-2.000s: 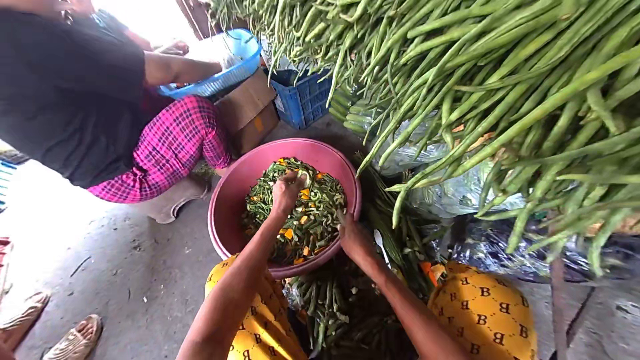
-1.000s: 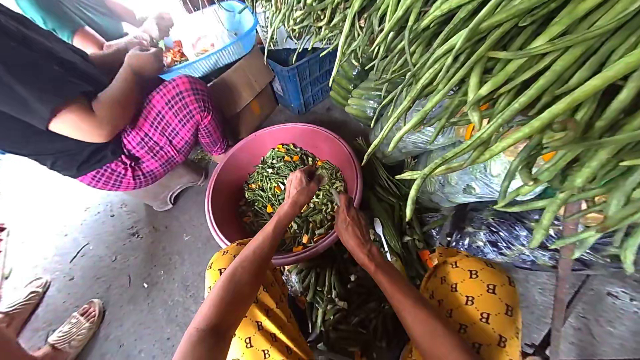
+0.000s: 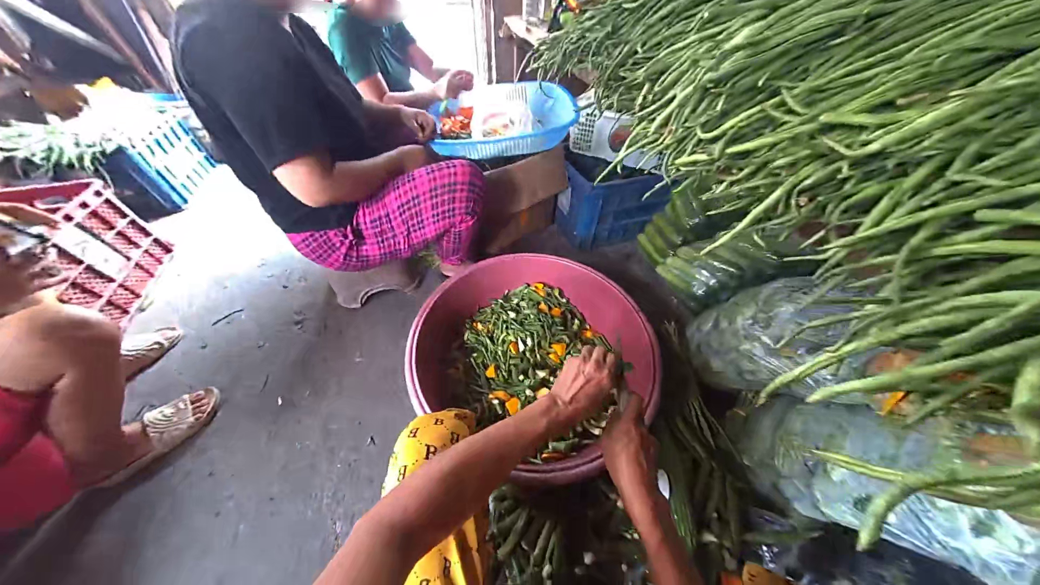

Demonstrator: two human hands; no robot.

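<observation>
A round pink plastic basin [image 3: 431, 325] stands between my knees, holding cut green vegetables [image 3: 520, 325] mixed with orange chunks. Over its right side my left hand [image 3: 587, 378] is curled, with bits of green at its fingertips; what exactly it grips is blurred. Close beside it, at the basin's right rim, my right hand [image 3: 630, 439] has its fingers bent around something dark and thin that I cannot make out. Below the basin lie whole green vegetable pods [image 3: 528, 528].
Long green beans [image 3: 853, 162] are heaped at the right above plastic-bagged vegetables [image 3: 756, 325]. Ahead are a blue crate [image 3: 605, 207], a cardboard box [image 3: 524, 195] and two people at a blue basket [image 3: 561, 114]. A third person sits at left near a red crate [image 3: 114, 252].
The view has swung left and up, bringing the red crate and the person at left into sight. My left hand has moved to the basin's right side, close to my right hand.
</observation>
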